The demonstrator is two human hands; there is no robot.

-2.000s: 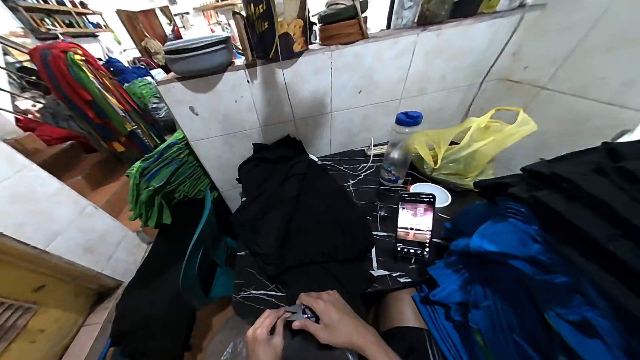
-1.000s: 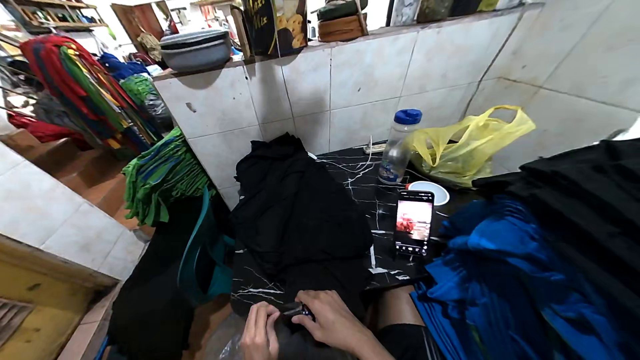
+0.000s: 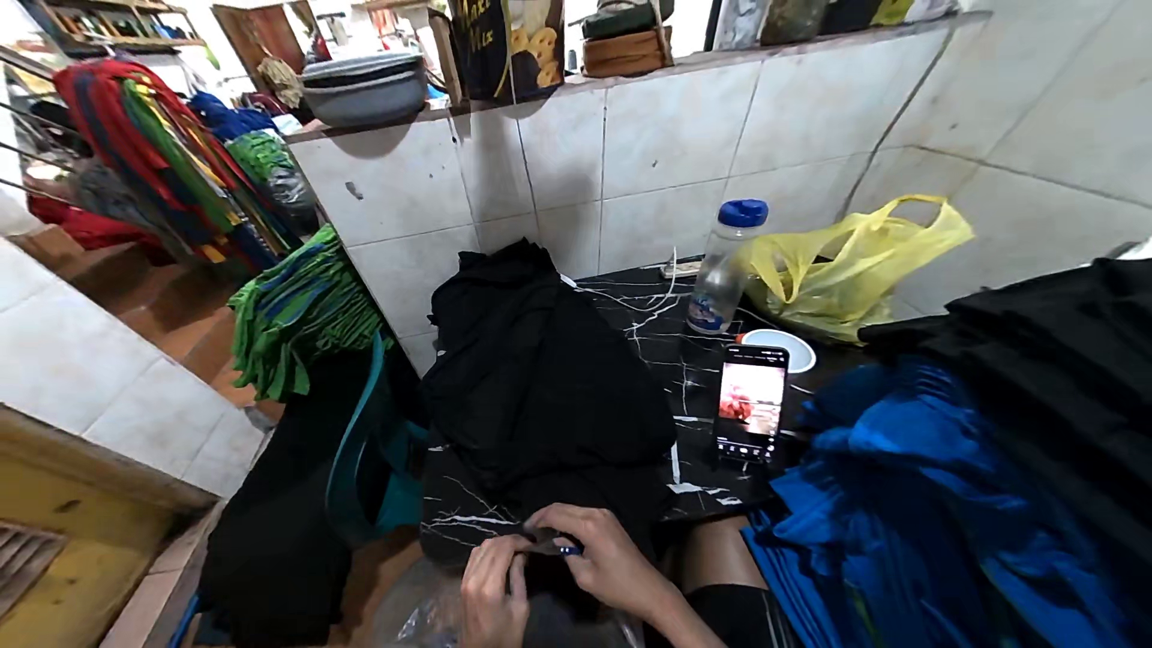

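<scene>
Black cloth (image 3: 549,387) lies heaped on a black marble-patterned table (image 3: 468,515), and its lower end hangs toward my hands at the near edge. My right hand (image 3: 601,556) is closed around a small tool (image 3: 567,550) with a blue part; its kind is hard to tell, as the fingers cover most of it. Beside it, my left hand (image 3: 497,580) pinches the edge of dark cloth, its fingertips close to the tool's tip. A lit phone (image 3: 751,403) stands tilted on the table to the right.
A plastic bottle (image 3: 720,265) with a blue cap, a yellow plastic bag (image 3: 837,270), a white lid (image 3: 781,349) and a white cable (image 3: 643,306) are at the table's back. Blue cloth (image 3: 936,486) is piled right. A teal chair (image 3: 360,459) and green cloth (image 3: 301,310) are left.
In the earliest frame the metal tool shows more plainly between my hands; now my fingers cover more of it. The picture on the phone's screen has changed.
</scene>
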